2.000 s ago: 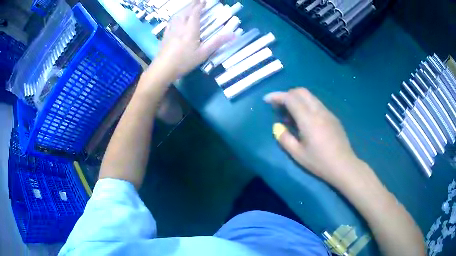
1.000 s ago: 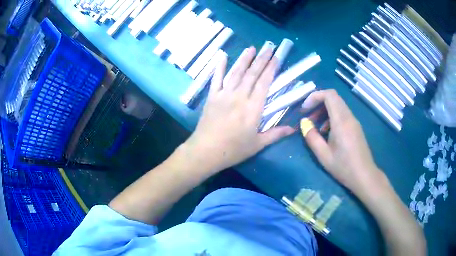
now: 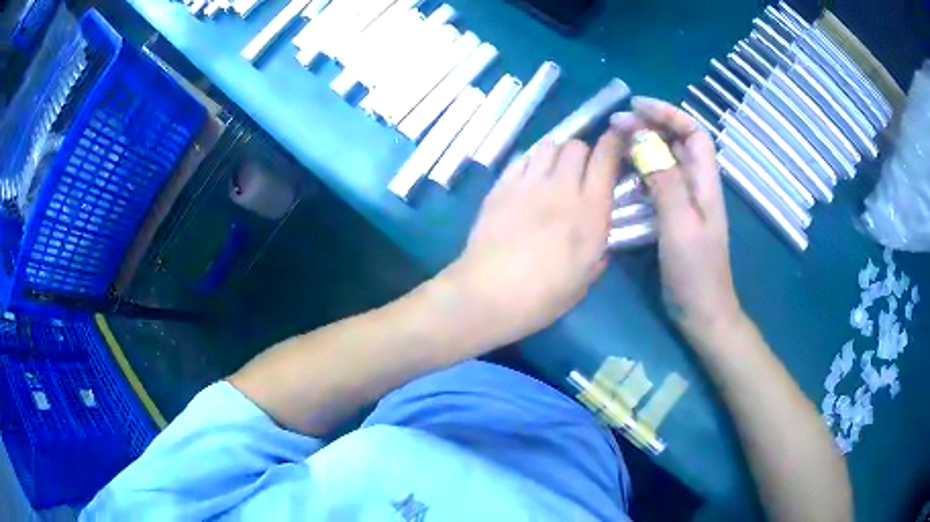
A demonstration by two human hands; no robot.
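Bright silver-white tubes point(image 3: 441, 87) lie in a loose row at the left of the bench. My left hand point(image 3: 540, 229) lies over several silver tubes point(image 3: 630, 219), with its fingers bent around them. My right hand point(image 3: 681, 194), with yellow tape on the thumb, closes on the same tubes from the right. The tubes show between the two hands; one tube point(image 3: 591, 110) sticks out above my left fingers. Most of the group is hidden by the hands, so its number cannot be told.
Tube-and-rod assemblies point(image 3: 801, 127) lie in a parallel row at the right. Small clear plastic pieces point(image 3: 867, 352) are scattered near a plastic bag point(image 3: 908, 189). A tube with yellowish tape strips point(image 3: 620, 403) lies at the near edge. A blue crate point(image 3: 97, 184) stands left.
My left hand has moved right with several tubes, and my right hand has moved up to meet it. The hands are now together around the tubes, where a gap lay between them before.
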